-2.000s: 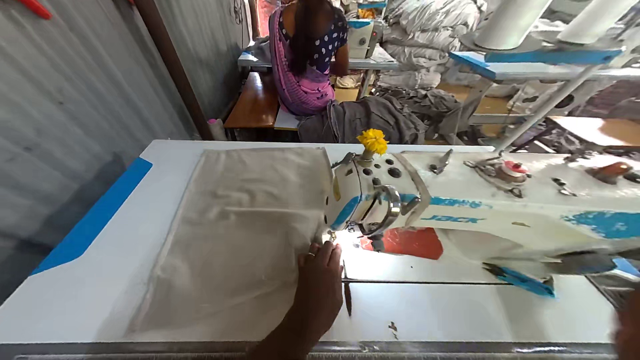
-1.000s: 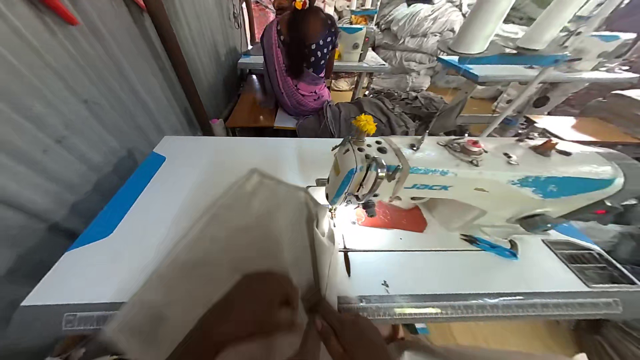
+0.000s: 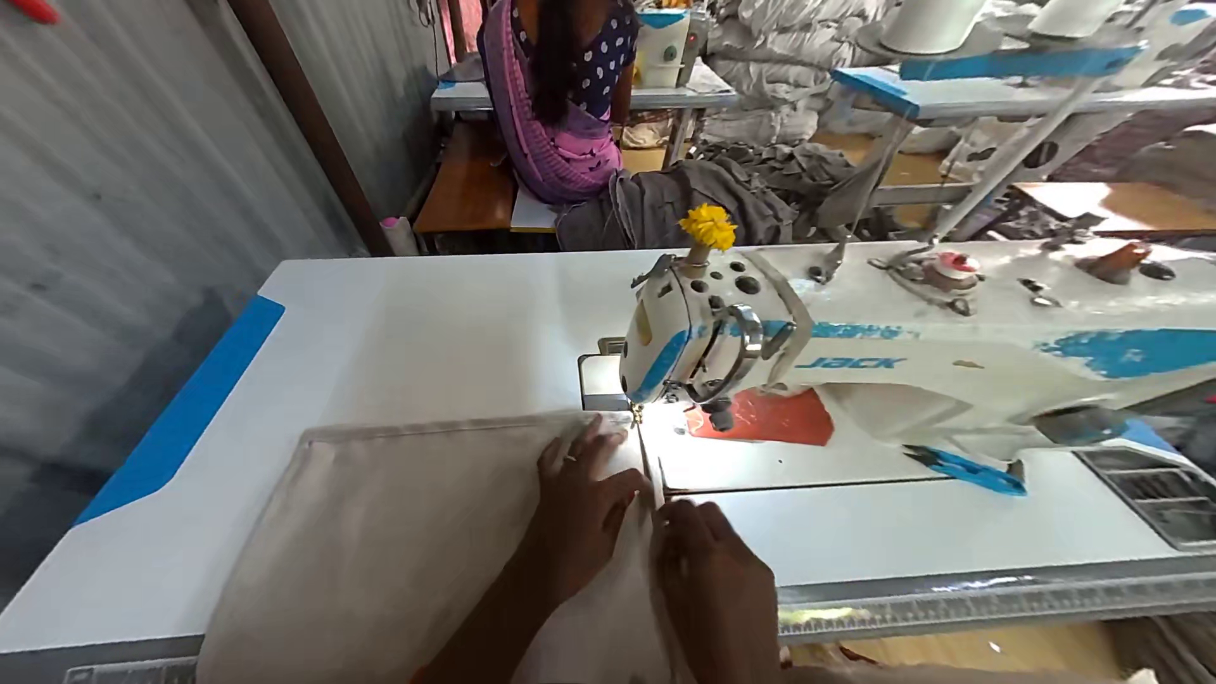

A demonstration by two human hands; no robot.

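Note:
A beige fabric panel lies on the white sewing table, its upper right corner beside the needle of a Jack sewing machine. My left hand rests on the panel near the needle, fingers spread, a ring on one finger. Nearer the table's front, my right hand pinches the panel's right edge between thumb and fingers. The lit needle area is just above my left fingertips. How the cloth sits under the presser foot cannot be told.
Blue thread snips and a red patch lie under the machine arm. A measuring tape runs along the front edge. A seated person is beyond the table, near grey cloth.
The panel, partly raised by both hands a second ago, now lies flat with its hemmed edge across the top. My left hand has moved up toward the needle; my right hand is at the right edge.

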